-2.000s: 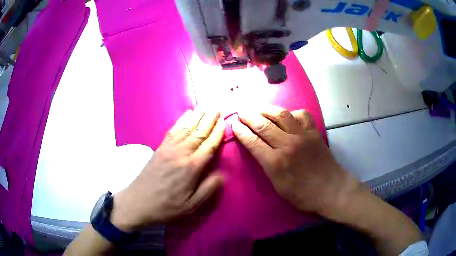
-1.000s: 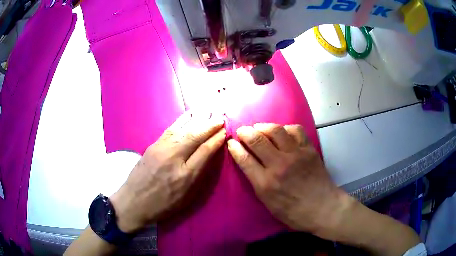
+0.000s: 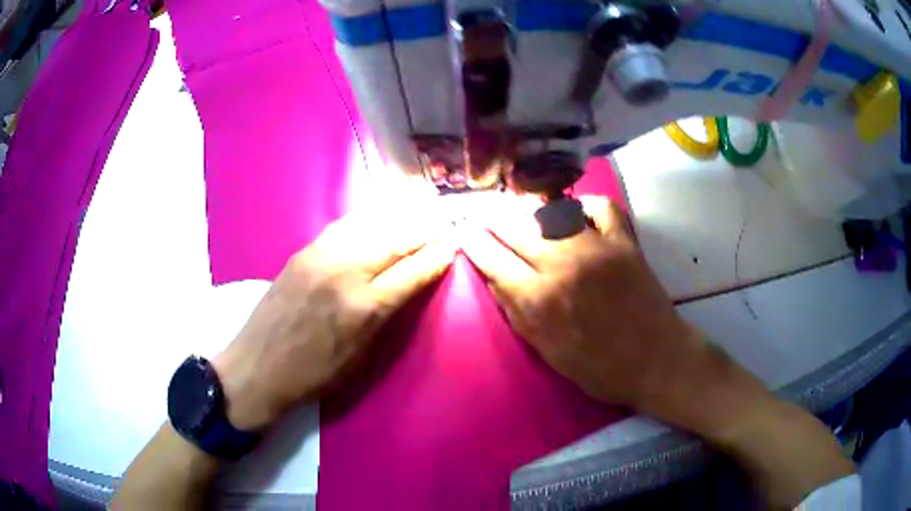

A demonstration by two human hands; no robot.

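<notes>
A magenta front panel (image 3: 420, 419) lies under the white sewing machine head (image 3: 390, 90) and hangs over the front table edge. My left hand (image 3: 335, 299) presses on it from the left. My right hand (image 3: 589, 299) presses on it from the right, partly behind a dark knob of the machine. The fingertips of both hands nearly meet just in front of the needle area, with the fabric between them. Lamp glare whitens the fingertips and hides the needle, the presser foot and any small strip there.
Waiting magenta cut panels (image 3: 60, 230) lie at the left. Yellow-handled snips (image 3: 696, 140) and green-handled snips (image 3: 744, 142) lie behind at the right. A thread tail (image 3: 740, 255) lies on the right of the table. A tape scale (image 3: 619, 474) runs along the curved front edge.
Both hands have moved forward, closer to the needle area, with the fabric between them. The narrow magenta strip seen between the fingertips earlier is now lost in glare. The camera view has shifted.
</notes>
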